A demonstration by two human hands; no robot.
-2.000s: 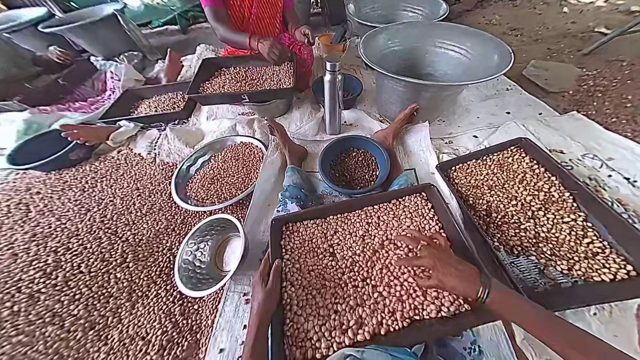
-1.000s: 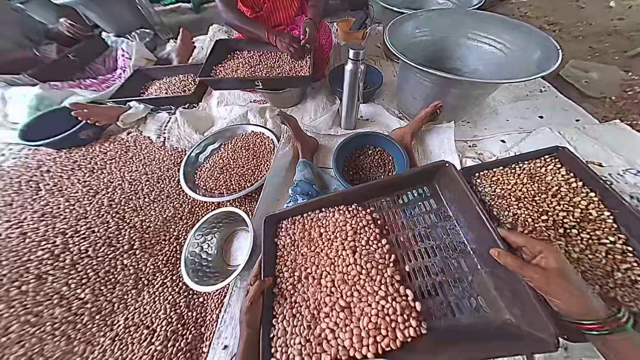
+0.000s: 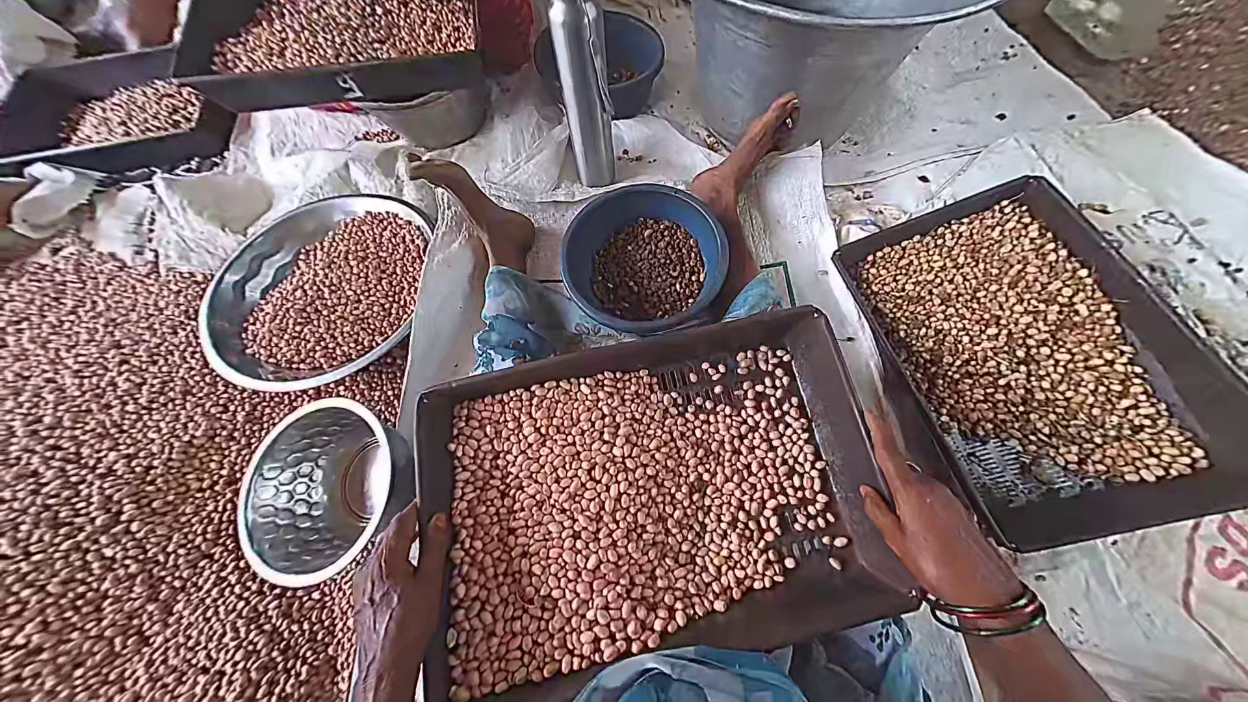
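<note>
A dark slotted plastic tray [image 3: 819,370] lies over my lap, tilted slightly, between my hands. Pinkish-brown shelled nuts [image 3: 604,517] cover most of its floor, with slots showing at the upper right and lower right. My left hand [image 3: 402,585] grips its left wall, thumb on the rim. My right hand [image 3: 926,522], with bangles on the wrist, holds the right wall. Just beyond the tray, between my legs, stands a blue bowl [image 3: 577,255] of darker nuts. A second tray [image 3: 1160,341] with yellowish-brown nuts is at the right.
A large heap of nuts [image 3: 127,468] spreads at the left. On its edge are a steel basin [image 3: 229,292] of nuts and a dimpled steel bowl [image 3: 297,497]. Farther off stand a steel bottle [image 3: 582,93], a large metal tub [image 3: 799,68] and more trays [image 3: 351,83] of nuts.
Two seconds ago my right hand was spread on the nuts; now it holds the tray's wall. The nuts, bunched at the left a second ago, have spread rightward, and the tray is less tilted.
</note>
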